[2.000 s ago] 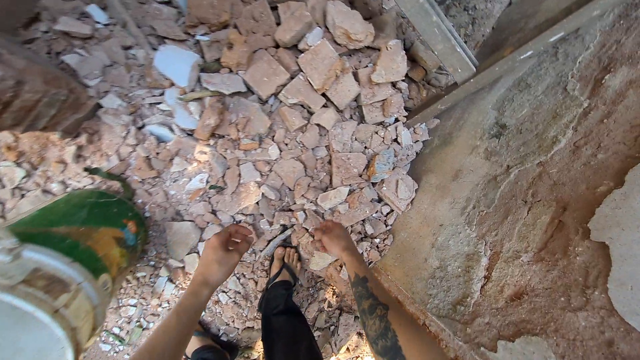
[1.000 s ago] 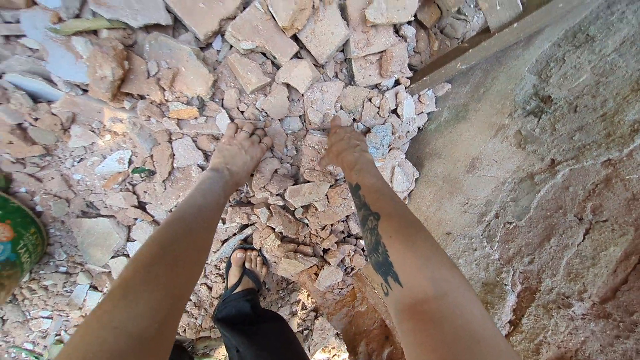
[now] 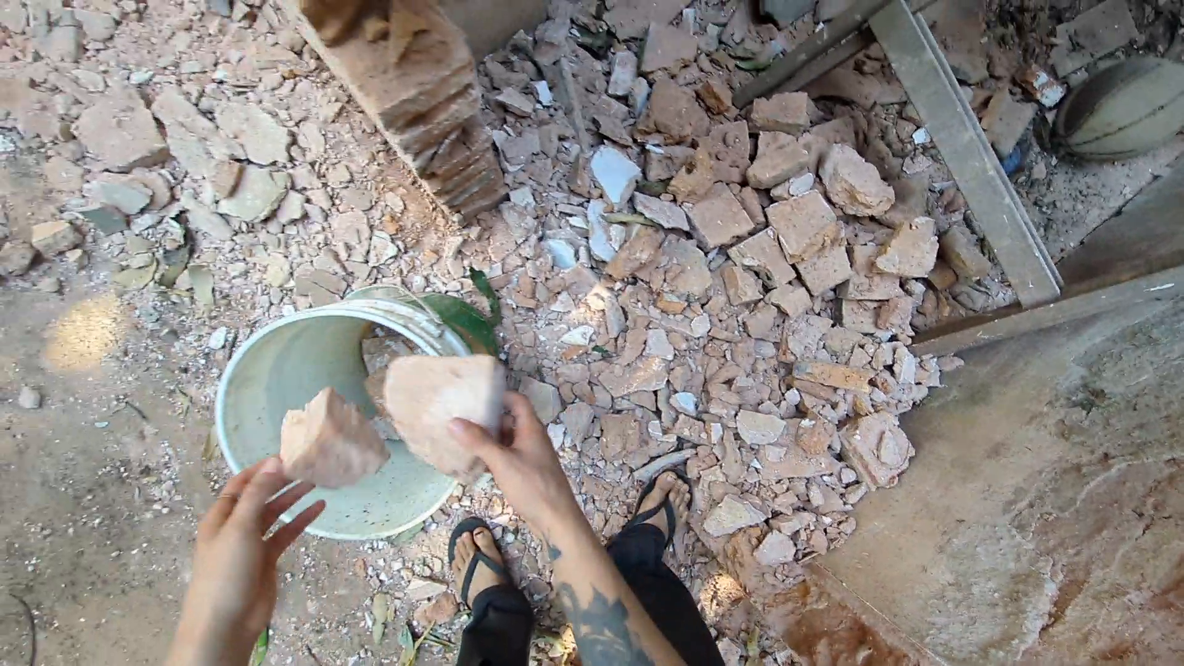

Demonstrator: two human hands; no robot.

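Note:
Over the mouth of a white plastic bucket [image 3: 277,356], both my hands are near chunks of rubble. My right hand [image 3: 523,458] grips a large, pale brick chunk [image 3: 439,407] by its right side, thumb on the near face. At the bucket's left part is a smaller angular brick chunk [image 3: 331,439], with my left hand [image 3: 245,527] at its lower left, fingers spread; whether it still touches the chunk firmly is unclear. Some rubble shows inside the bucket, partly hidden behind the chunks.
Broken brick and plaster rubble [image 3: 684,361] covers the ground to the right. A wooden frame piece [image 3: 967,153] lies at upper right, beside a large wall slab [image 3: 1036,444]. An eroded masonry block [image 3: 407,102] juts in at the top. My sandalled feet [image 3: 476,560] stand below the bucket.
Both hands have moved from the rubble to over the bucket, now with brick chunks. The view has swung left, bringing the bucket's open mouth into sight.

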